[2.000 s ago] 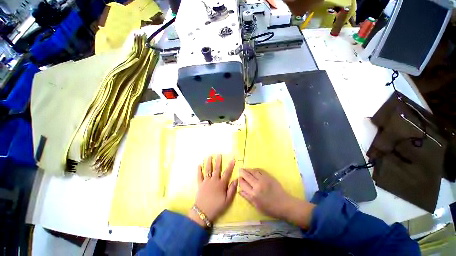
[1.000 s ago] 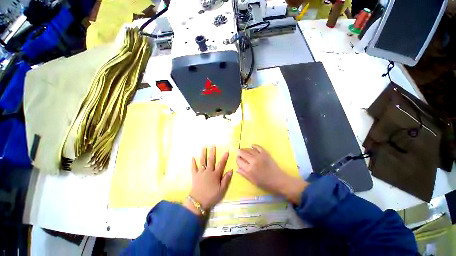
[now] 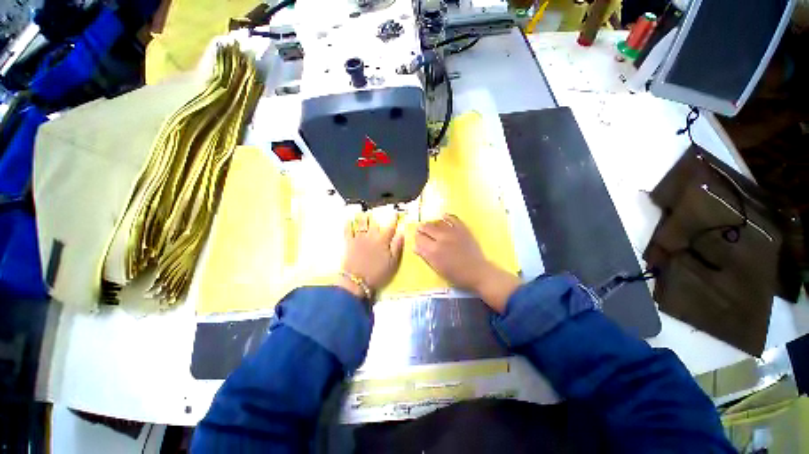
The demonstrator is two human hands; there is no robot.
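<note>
The yellow panel (image 3: 244, 235) lies flat on the machine bed, its back part under the head of the pattern sewing machine (image 3: 365, 146). My left hand (image 3: 373, 251) lies flat on the panel just below the head, fingertips close to the head's lower edge. My right hand (image 3: 454, 253) rests on the panel to its right, fingers bent. Neither hand visibly grips anything. The panel's middle is washed out by glare, so any piece on it cannot be made out. The needle area is hidden.
A folded yellow-khaki stack (image 3: 182, 177) hangs at left. Dark brown pieces (image 3: 714, 257) with a black cord lie at right, beside a dark table insert (image 3: 577, 204). The control screen (image 3: 727, 49) stands behind right. Shiny bed plate (image 3: 435, 330) shows in front.
The panel and both hands have moved away from me toward the machine head. The dark metal bed plate now shows in front of the panel.
</note>
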